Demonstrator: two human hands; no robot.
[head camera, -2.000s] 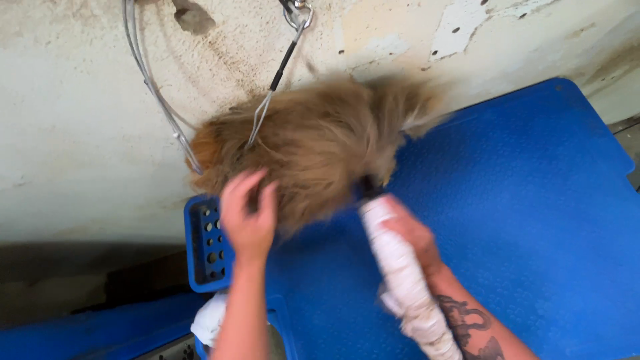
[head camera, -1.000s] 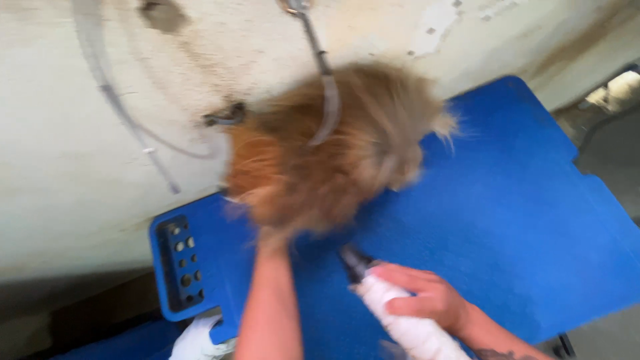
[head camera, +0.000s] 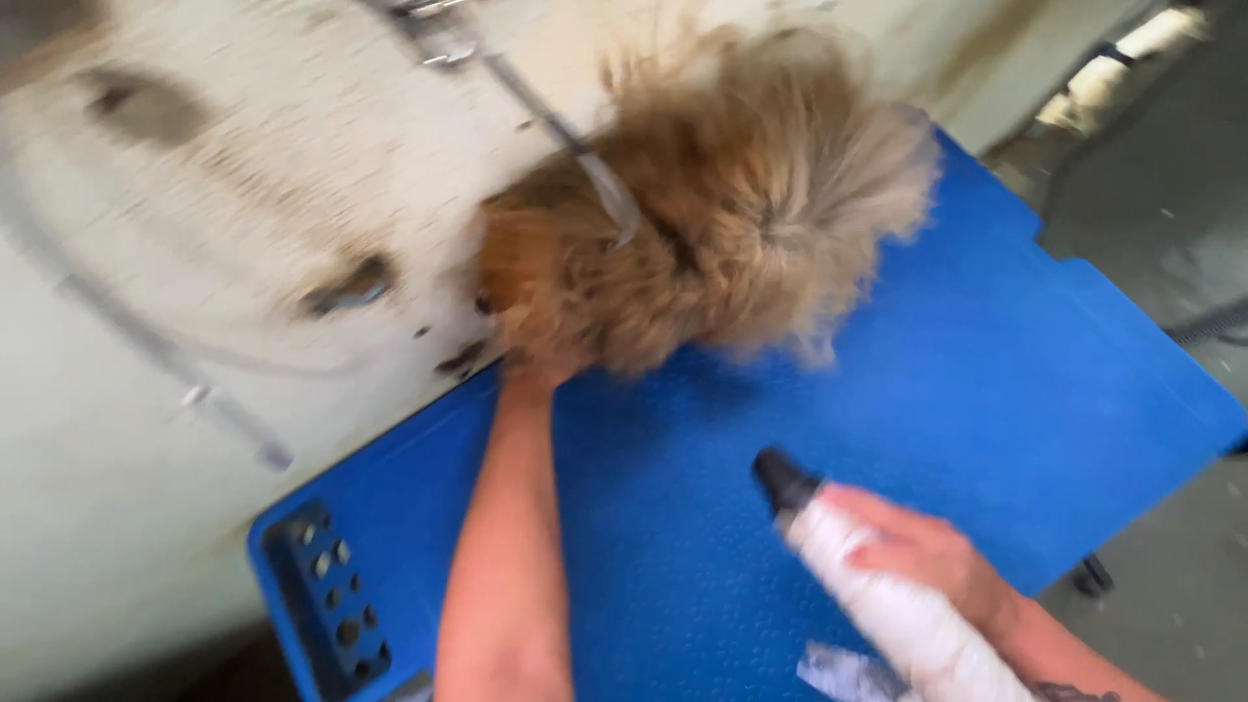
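Note:
A fluffy tan-brown dog (head camera: 682, 224) stands at the far side of a blue grooming table (head camera: 936, 419), its head to the left by the wall. My left hand (head camera: 544, 356) is at the fur under its head; the fingers are mostly hidden in the fur, so its grip is unclear. My right hand (head camera: 916, 551) is closed around a white-wrapped dryer hose (head camera: 907, 624) with a black nozzle (head camera: 783, 480), which points up and left toward the dog. A thin tether loop (head camera: 609, 190) reaches down to the dog's neck from a metal clip (head camera: 439, 29).
A stained light wall (head camera: 244, 224) runs behind the table, with a blurred hanging cable (head camera: 146, 341) at left. The table's left end has a recessed holder with round holes (head camera: 336, 585). Grey floor (head camera: 1180, 546) shows at right, where a table foot (head camera: 1092, 577) stands.
My left hand has moved to the fur below the dog's head. The nozzle, close against the coat two seconds ago, is now apart from the dog. The view has moved closer.

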